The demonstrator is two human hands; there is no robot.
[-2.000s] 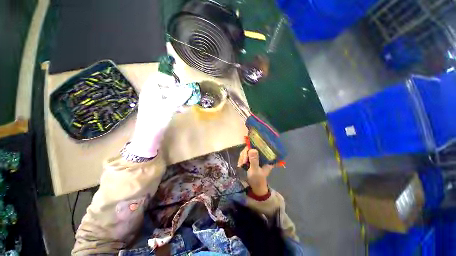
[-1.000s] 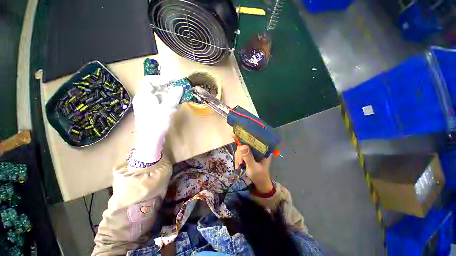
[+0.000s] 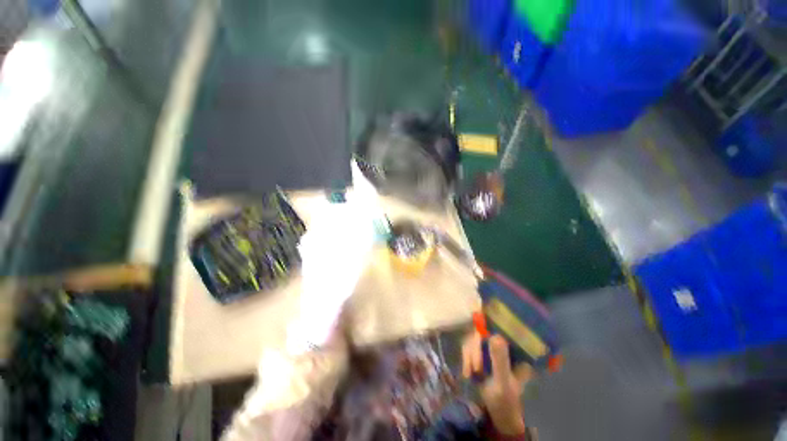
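Note:
The frame is blurred. My right hand (image 3: 499,375), bare with a red wristband, grips the blue soldering gun (image 3: 518,319), its nose pointing up-left at the yellow pot (image 3: 412,254). My left hand (image 3: 345,228), in a white glove, is just left of the pot. A small green circuit board (image 3: 380,227) shows at its fingers, beside the pot's rim. Another small green piece (image 3: 335,196) lies behind the glove. The dark tray (image 3: 226,295) of dark and yellow cylinders is left of my left hand.
A black fan (image 3: 410,155) stands behind the pot. A dark reddish lump (image 3: 481,196), a yellow piece (image 3: 477,144) and a coil spring (image 3: 515,138) are right of it. A black mat (image 3: 267,129) lies behind the tray, and green boards (image 3: 78,370) are piled lower left. Blue crates (image 3: 725,280) stand right.
The view has shifted, so the bench sits lower and further right. The gun's nose has drawn back from the board to the pot's right side. My left hand still holds the board.

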